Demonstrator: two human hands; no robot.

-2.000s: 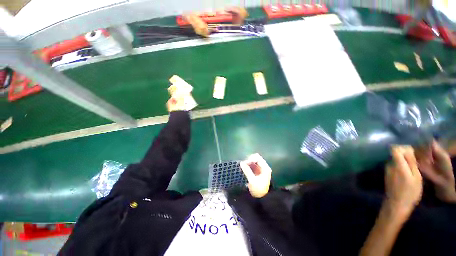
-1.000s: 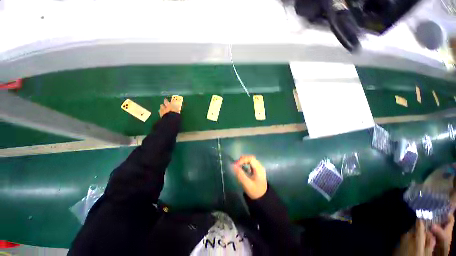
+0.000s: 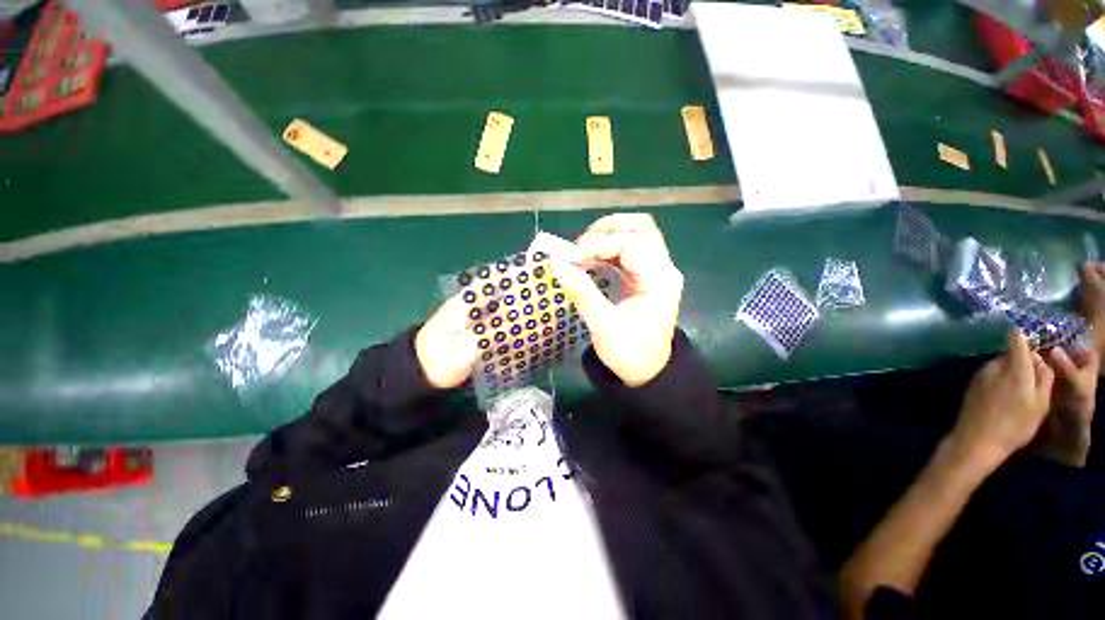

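A clear lens ring sticker sheet [image 3: 515, 317] with rows of dark rings is held up in front of my chest. My left hand [image 3: 446, 346] grips its left edge, partly behind the sheet. My right hand [image 3: 633, 297] is at the sheet's upper right, thumb and fingers pinched at its edge by a small pale piece that may be backing film. Whether a ring is between the fingertips is too blurred to tell. Phone back covers lie spaced out on the green belt beyond, one [image 3: 493, 142] straight ahead and another [image 3: 600, 145] to its right.
A crumpled clear bag [image 3: 264, 344] lies left on the bench; another ring sheet [image 3: 778, 313] and clear bag [image 3: 841, 283] lie right. A white board [image 3: 800, 115] crosses the belt. A grey post [image 3: 218, 109] stands front left. Another person's hands [image 3: 1030, 388] work at far right.
My left hand has come back from the phone back covers on the belt and now holds the ring sheet. My right hand has moved up to the sheet's upper edge. The view has tilted down.
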